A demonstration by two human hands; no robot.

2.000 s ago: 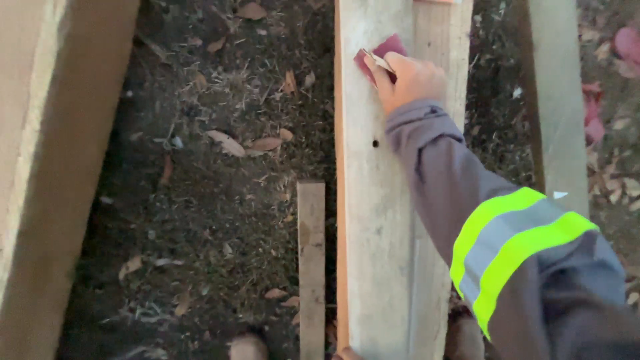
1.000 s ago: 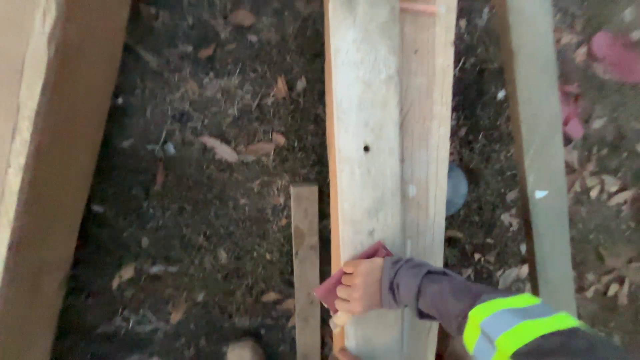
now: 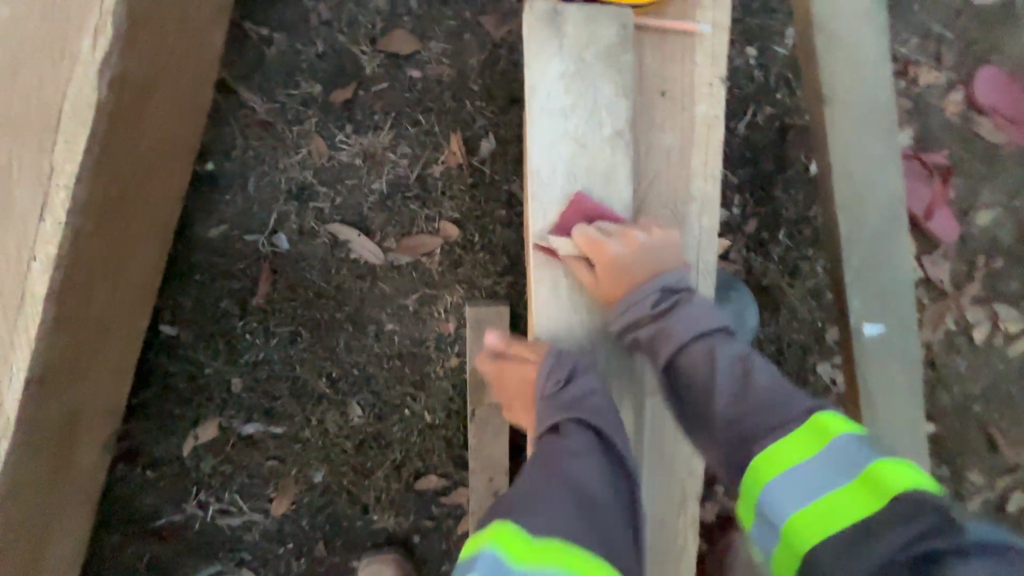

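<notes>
A folded sheet of red sandpaper [image 3: 588,213] is pinched in my right hand [image 3: 628,256], against the upper face of a pale wooden board [image 3: 578,104]. That board lies lengthwise on a wider wooden plank [image 3: 680,120]. My left hand [image 3: 512,376] is blurred at the board's left edge, over a narrow wood strip [image 3: 486,448]; its fingers look partly spread, and nothing shows in it. Both forearms have dark sleeves with reflective yellow bands.
A thick timber beam [image 3: 120,200] runs along the left, and another beam [image 3: 868,200] along the right. An orange-white stick [image 3: 672,26] lies on the plank's far part. Red objects [image 3: 932,196] and dry leaves [image 3: 356,242] lie on the ground.
My right hand, with the sandpaper, moved toward me along the board, then back to its middle stretch. My left arm has come into view at the board's left side.
</notes>
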